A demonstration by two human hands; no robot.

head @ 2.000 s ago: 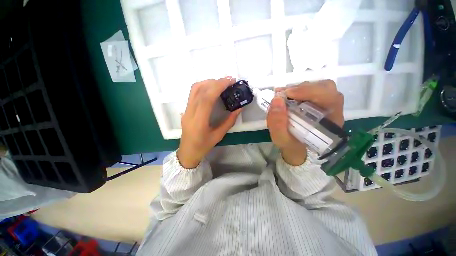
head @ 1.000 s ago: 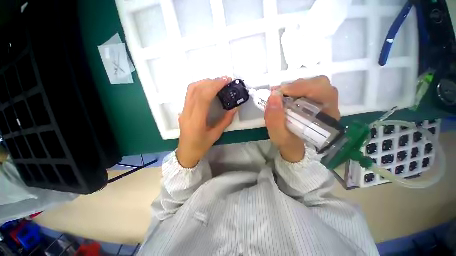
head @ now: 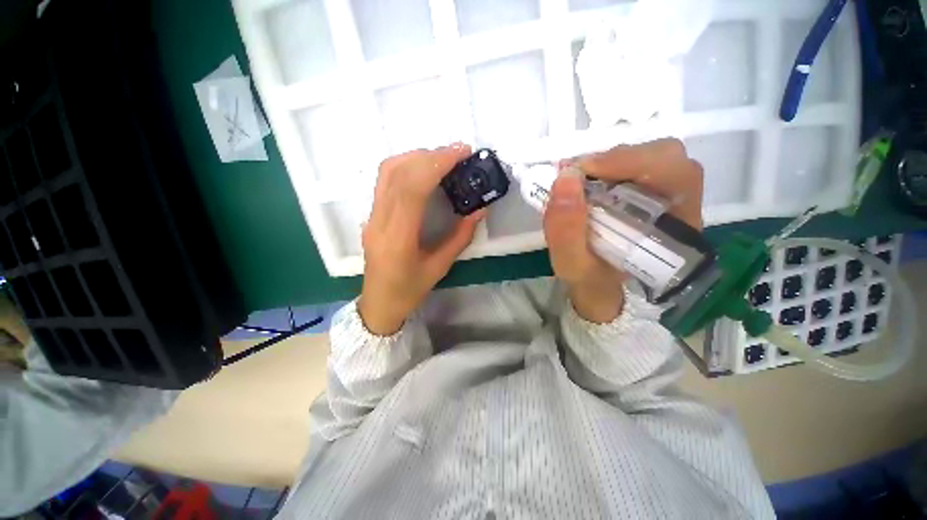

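My left hand (head: 409, 229) holds a small black squarish module housing (head: 476, 183) between thumb and fingers, above the near edge of the white compartment tray (head: 346, 262). My right hand (head: 620, 208) grips a dispensing syringe (head: 635, 244) with a clear and white barrel. Its white tip points left at the right edge of the housing; whether it touches cannot be told. A green adapter (head: 727, 284) sits on the rear end of the syringe, and a pale clear hose (head: 900, 325) loops away from it.
A black compartment tray (head: 91, 223) stands at left. A paper slip (head: 232, 117) lies on the green mat. A crumpled white wipe (head: 620, 86) and blue-handled pliers (head: 810, 63) are on the white tray. A bright green tool (head: 869, 173) and a small parts tray (head: 813, 305) are at right. Another person's sleeve (head: 61, 447) shows lower left.
Both hands, with the housing and syringe, have shifted slightly up in view, and the hold is unchanged. The other person's sleeve at lower left reaches further into view.
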